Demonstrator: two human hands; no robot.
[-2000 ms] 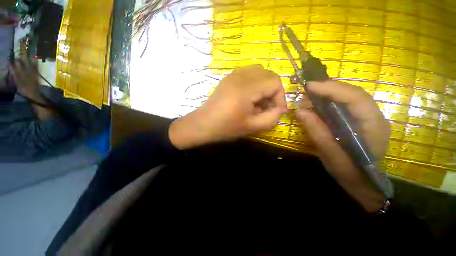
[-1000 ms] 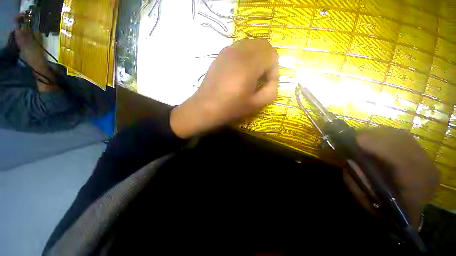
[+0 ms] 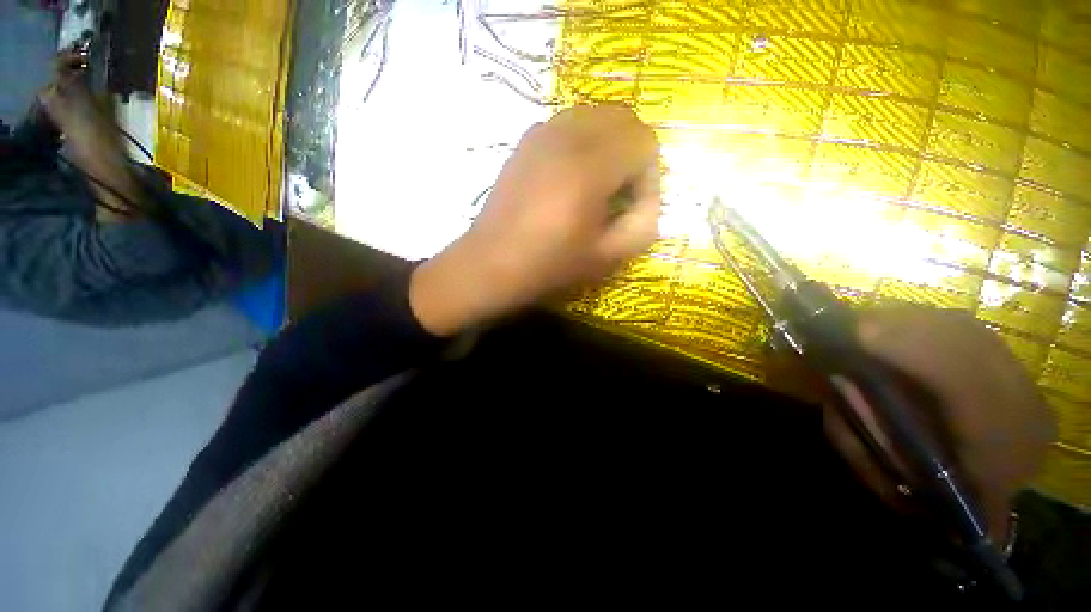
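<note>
A shiny amber heater sheet (image 3: 766, 108) with a grid of small rectangles fills the upper right and glares white in the middle. My right hand (image 3: 957, 395) is shut around a dark soldering iron (image 3: 867, 365). The iron's metal tip and thin guide tube point up and left over the glare; whether the tip touches the sheet is hard to tell. My left hand (image 3: 562, 215) is curled at the sheet's left part, left of the tip. Its fingertips are together over the sheet, blurred and glared out, so any wire in them is hidden.
Dark leads (image 3: 497, 54) stick out over the white surface (image 3: 401, 155) left of the sheet. Another amber sheet (image 3: 221, 102) lies farther left. Another person's arm and hand (image 3: 90, 120) show at the far left beside dark equipment. The bench edge runs below my left wrist.
Since two seconds ago, my right hand and the iron have moved down and right in view, and the iron's tip is now beside my left fingertips. Over the last second little has moved.
</note>
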